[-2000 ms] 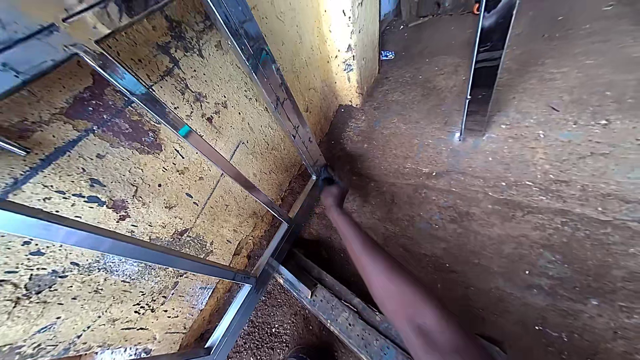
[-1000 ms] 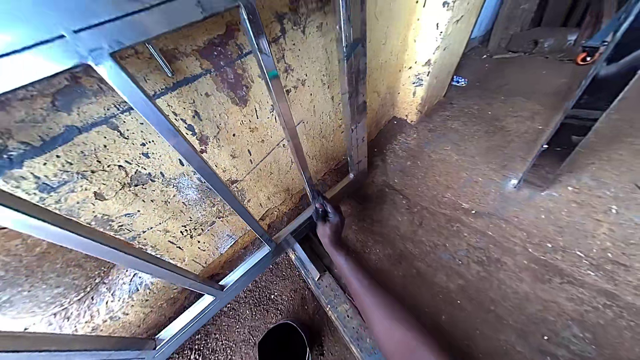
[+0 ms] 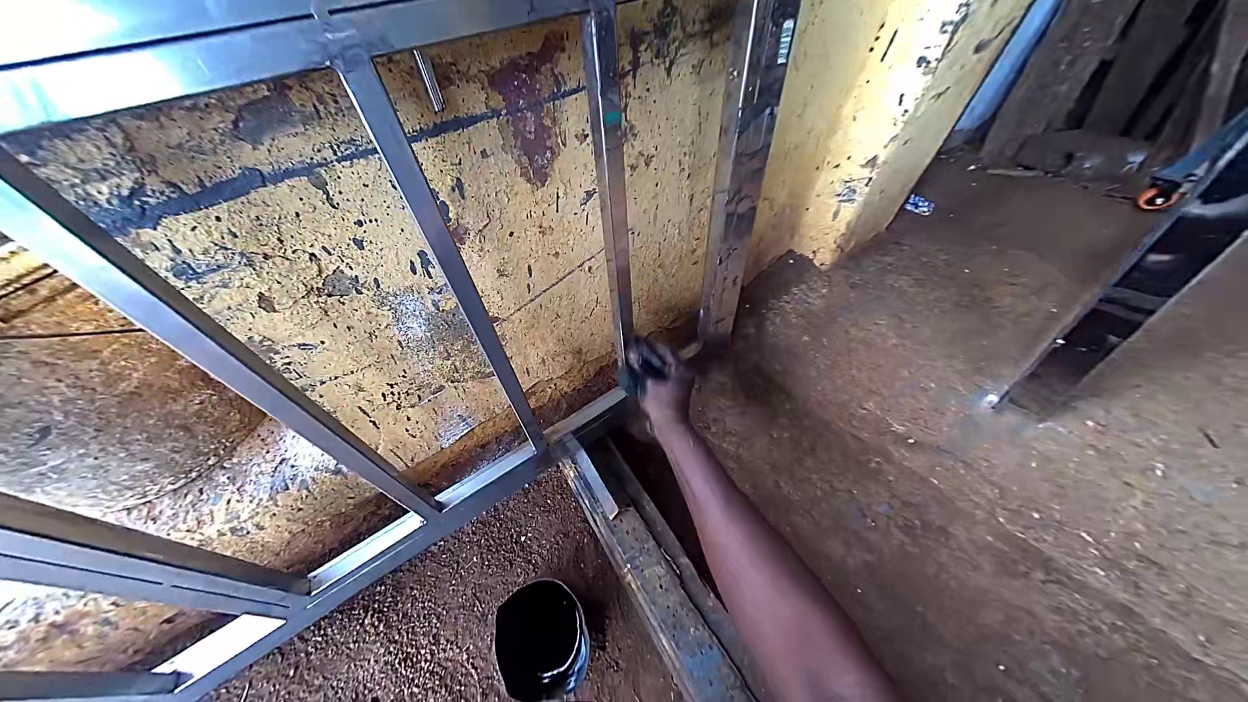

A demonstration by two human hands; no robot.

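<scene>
A metal frame of square tubing (image 3: pixel 439 487) stands against a stained yellow wall, with several upright bars between its rails. My right hand (image 3: pixel 668 385) is closed around a dark, blurred item, perhaps a cloth or sponge, and presses it where an upright bar (image 3: pixel 609 195) meets the bottom rail. What the item is cannot be made out clearly. Below the frame, a container with a black inside (image 3: pixel 541 639) rests on the ground. My left hand is outside the view.
Wooden beams (image 3: pixel 648 575) lie on the ground under the bottom rail, beside my forearm. At the right a dark metal beam (image 3: pixel 1121 322) reaches the dirt floor, near an orange caster wheel (image 3: pixel 1157 198). Old boards (image 3: pixel 1141 78) lean at the back right. The yellow wall (image 3: pixel 838 127) ends in a corner.
My right hand has moved left along the bottom rail, from the corner at the thick end post to the foot of the neighbouring bar. The view has shifted, and the container now shows.
</scene>
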